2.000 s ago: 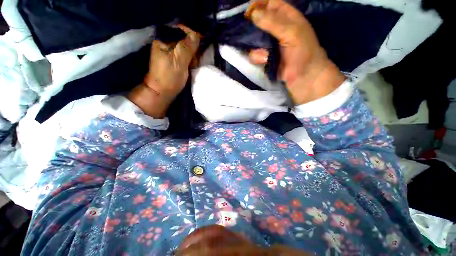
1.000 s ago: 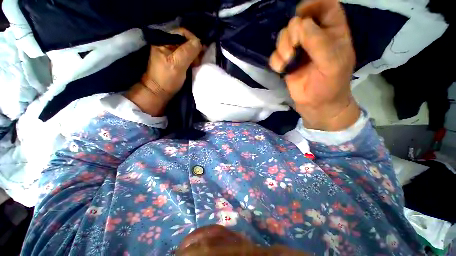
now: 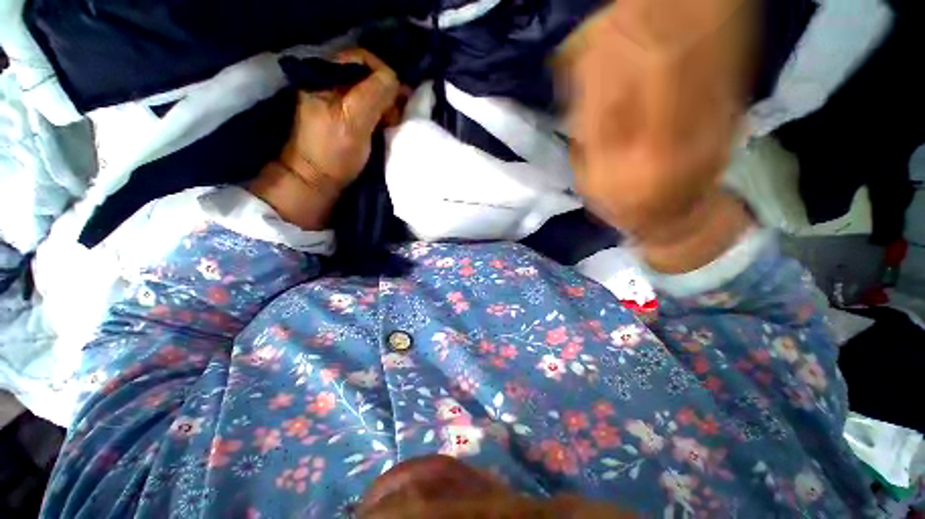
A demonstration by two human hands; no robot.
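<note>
Several navy panels with white wadding borders lie in a heap across the top of the view. My left hand is closed on a navy fabric strip near the middle of the heap; the strip's end sticks out above the fingers. My right hand is raised over the right part of the heap, large and strongly blurred; its fingers cannot be made out, nor whether it holds anything. A white wadding piece lies between the hands, against the smock.
A loose white and pale heap is at the left. A black cloth pile and a cream piece are at the right. A white item is low at the right. A small red thing shows beside the right sleeve.
My right hand was low over the navy fabric, then lifted with curled fingers, and is now nearer the camera and blurred. My left hand has kept its hold, shifting only slightly.
</note>
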